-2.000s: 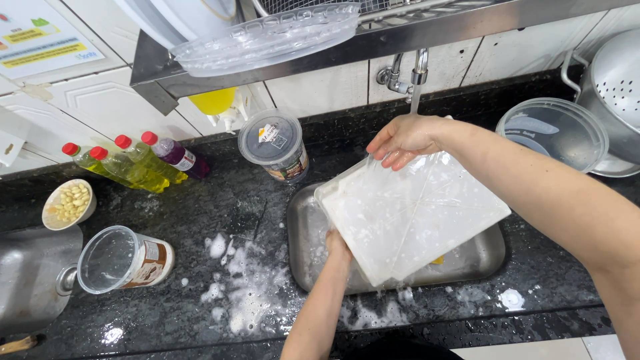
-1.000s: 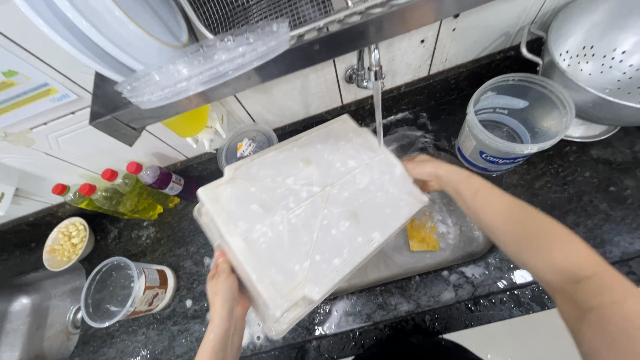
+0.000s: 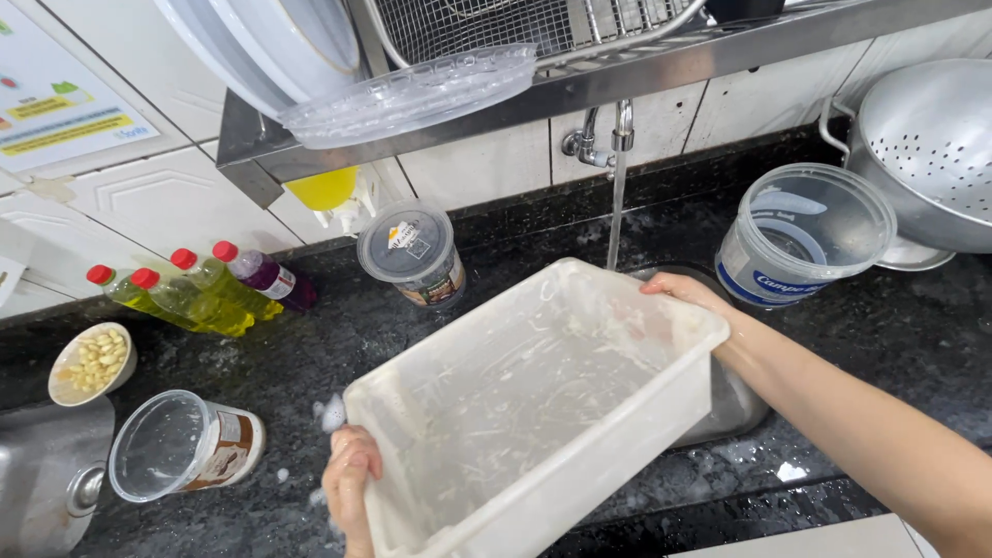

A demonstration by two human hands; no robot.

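A white rectangular plastic bin (image 3: 542, 395) is tilted over the steel sink (image 3: 736, 407), its open side facing me, with whitish streaks inside. My left hand (image 3: 353, 480) grips its left end wall. At the upper right corner my right hand (image 3: 686, 298) holds the rim, the fingers partly behind the wall. Water runs from the faucet (image 3: 622, 136) just behind the bin's far edge. The bin hides most of the sink.
Left stand a clear tub (image 3: 167, 446), a bowl of peeled garlic cloves (image 3: 97, 360) and several red-capped bottles (image 3: 201, 298). A lidded tub (image 3: 411, 252) is behind; a clear bucket (image 3: 806, 232) and colander (image 3: 930, 147) are right. A steel shelf (image 3: 480, 101) overhangs the counter.
The bin has been turned over: its flat underside faced me before, and now its hollow inside does. Both hands still hold it. A yellow item seen in the sink earlier is now hidden.
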